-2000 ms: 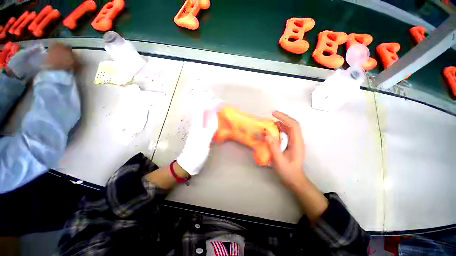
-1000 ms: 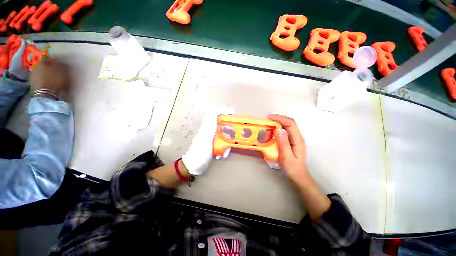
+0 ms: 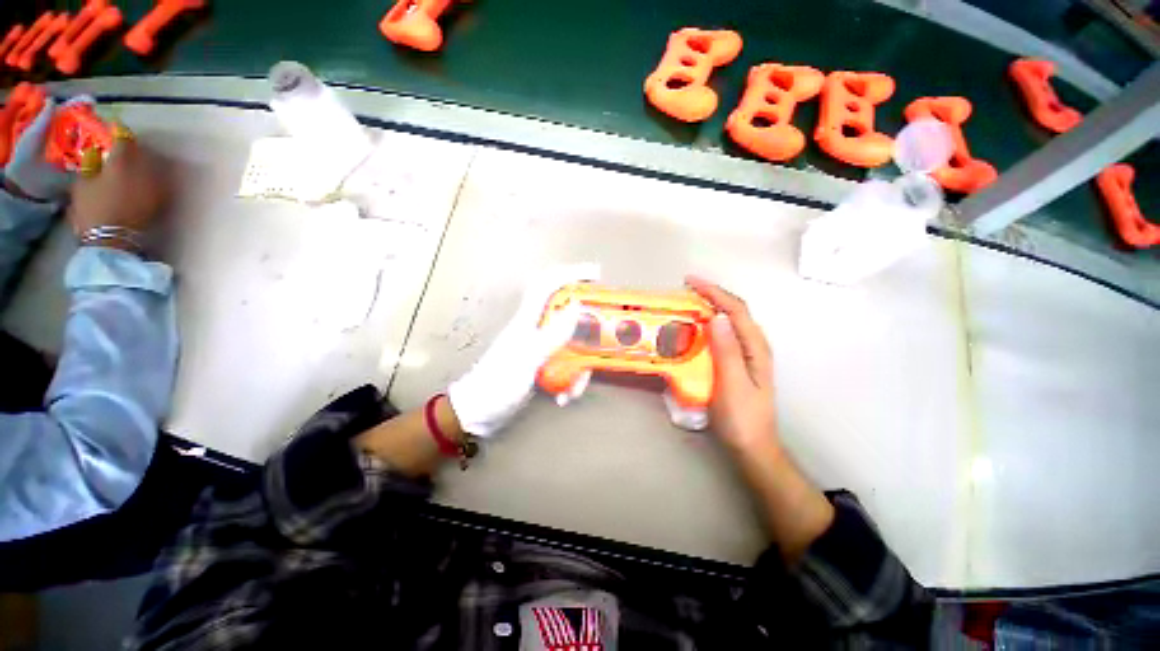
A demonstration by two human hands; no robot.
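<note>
An orange controller grip shell (image 3: 630,335) is held level above the whitish bench, its two handles towards me and its round openings facing up. My left hand (image 3: 515,369), in a white knit glove, grips its left end, with the thumb on the top face. My bare right hand (image 3: 742,375) grips its right end; some of its fingers are hidden behind the shell. A small white wiping cloth (image 3: 687,411) shows under the right handle, by my right hand.
The green conveyor (image 3: 560,64) beyond the bench carries several orange shells (image 3: 772,112). A translucent bottle (image 3: 878,226) stands ahead right, beside a grey metal bar (image 3: 1069,146). Another bottle (image 3: 318,112) and a pale yellow pad (image 3: 283,168) are at left. A neighbour's hands (image 3: 121,191) hold an orange shell.
The shell has turned from a tilted pose to level, openings up. My left thumb has come onto its top face. Belt shells have shifted left. The neighbour now holds a shell.
</note>
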